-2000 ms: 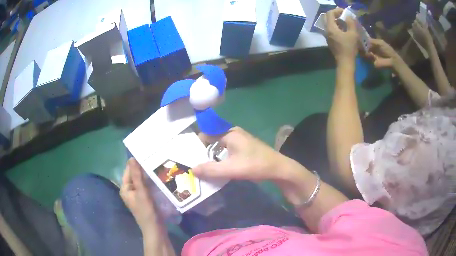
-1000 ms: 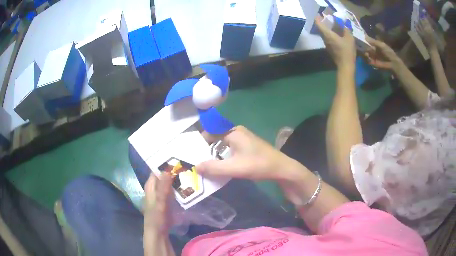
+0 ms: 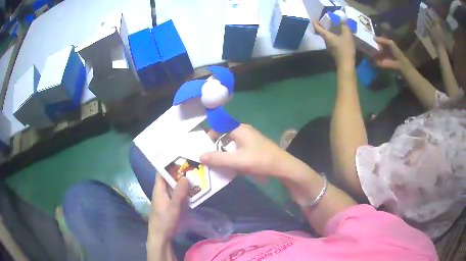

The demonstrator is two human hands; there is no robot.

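Note:
The white fan photo-frame unit [image 3: 176,135] is open over my lap, with its picture insert [image 3: 185,172] facing up. Its blue fan blades [image 3: 223,120] spread around the white hub [image 3: 214,94] at the far end. My right hand [image 3: 253,153] grips the unit's right edge, thumb on top near the picture; a small white-grey coil shows beside it. My left hand [image 3: 168,209] holds the near left edge, its thumb over the picture's lower part. A clear poly bag [image 3: 209,223] lies under the unit, between it and the pink shirt.
A pale table [image 3: 196,30] runs across the top with blue boxes [image 3: 159,51], an open greyish box [image 3: 105,58] and white-and-blue boxes [image 3: 61,76]. At right, a person in a patterned cap [image 3: 409,168] holds a similar fan unit [image 3: 357,28]. Green floor [image 3: 61,158] lies below the table.
The unit has moved slightly right. My left hand has shifted right and its thumb now lies over the picture. The neighbour's fan unit has turned and shows its picture.

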